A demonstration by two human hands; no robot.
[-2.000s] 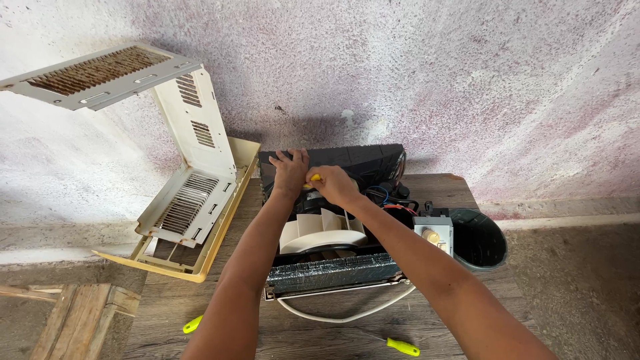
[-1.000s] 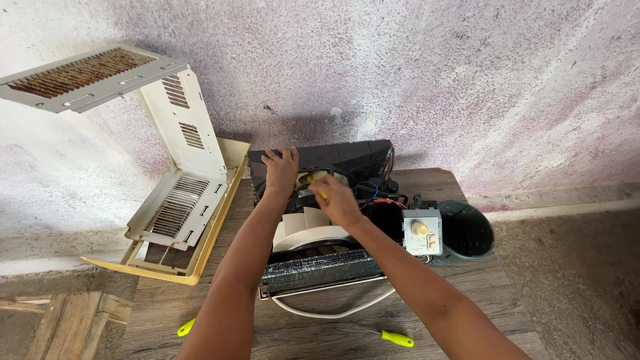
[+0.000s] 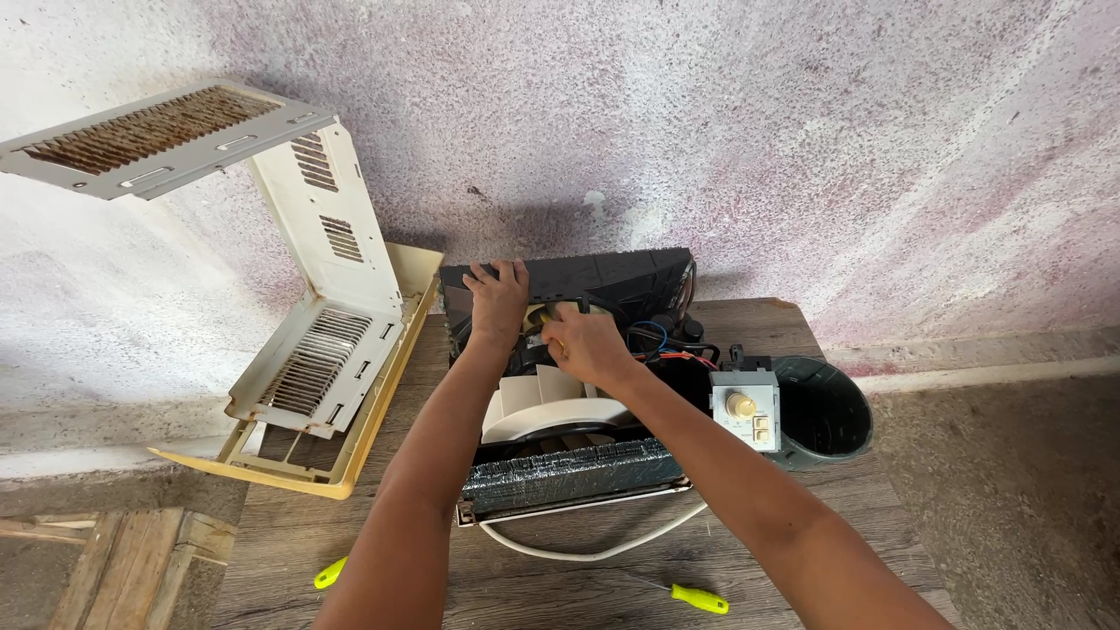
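Observation:
An opened window air conditioner stands on the wood-grain table, its finned coil (image 3: 569,481) toward me and a black housing (image 3: 604,271) at the back. My left hand (image 3: 500,302) rests on the housing's left part with its fingers spread. A yellow-handled tool (image 3: 556,339), partly hidden, is in my right hand (image 3: 588,346), over the middle of the unit behind the white blower shroud (image 3: 556,411). The tool's tip cannot be made out. The control box (image 3: 745,409) with a cream knob sits at the unit's right, beside loose wires (image 3: 678,354).
Left of the unit lies a yellowed front frame (image 3: 350,468) with a rusty vented metal casing (image 3: 372,219) standing in it. A dark green bin (image 3: 822,411) is at the right. A screwdriver (image 3: 700,598) and another neon-yellow handle (image 3: 331,573) lie near the front. A white cord (image 3: 595,556) curves before the coil.
My right hand has moved from beside my left hand toward the middle of the unit, still holding the yellow-handled tool. My left hand has shifted slightly on the black housing.

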